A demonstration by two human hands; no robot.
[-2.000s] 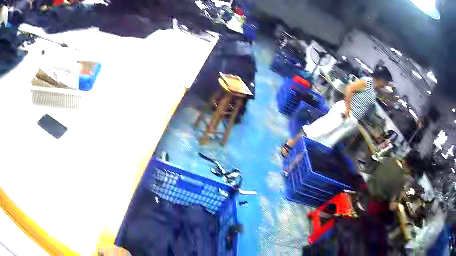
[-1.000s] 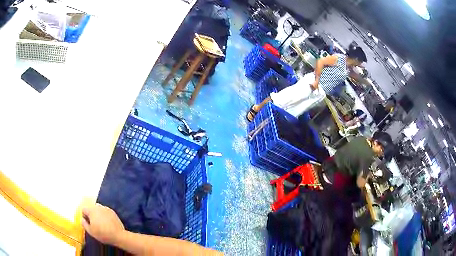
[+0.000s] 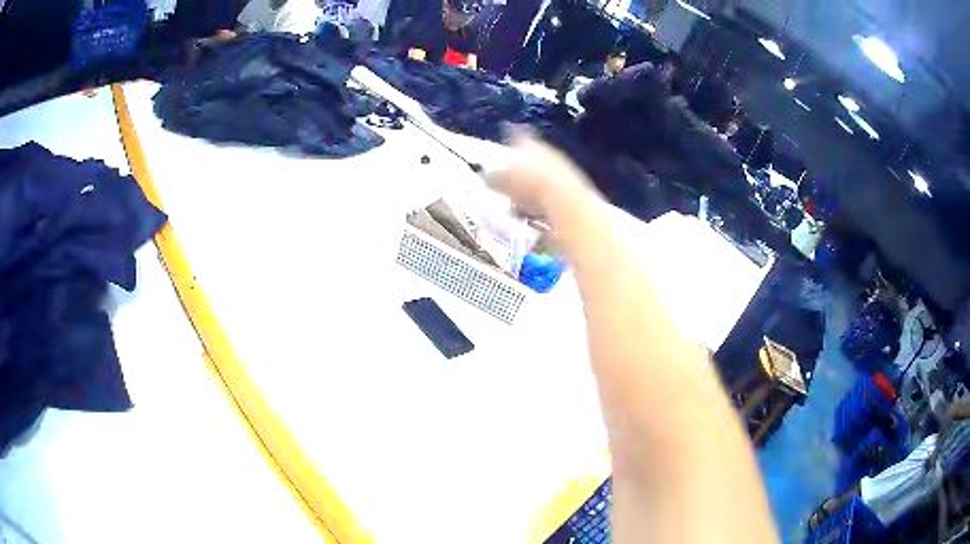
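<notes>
My right hand [image 3: 532, 175] is blurred and stretched forward over the white table [image 3: 319, 351], above and beyond the off-white perforated basket [image 3: 460, 276]. Its fingers are too blurred to tell if it holds anything. The basket holds papers, card and a blue item. A black phone [image 3: 438, 327] lies flat on the near side of the basket. Dark garments [image 3: 64, 276] lie at the left, and a dark garment heap [image 3: 261, 96] lies at the far side. My left hand is not in view.
A thin rod [image 3: 441, 147] lies beyond the basket. More dark cloth [image 3: 659, 117] is heaped along the far edge. A wooden stool [image 3: 782, 367] stands right of the table. A blue crate [image 3: 583, 523] shows partly below my forearm. A person's pale trousers [image 3: 904, 478] show at the right.
The view has swung left from the crate and aisle to the tabletop. My right hand was at the table's edge by the crate and is now over the table, beyond the basket.
</notes>
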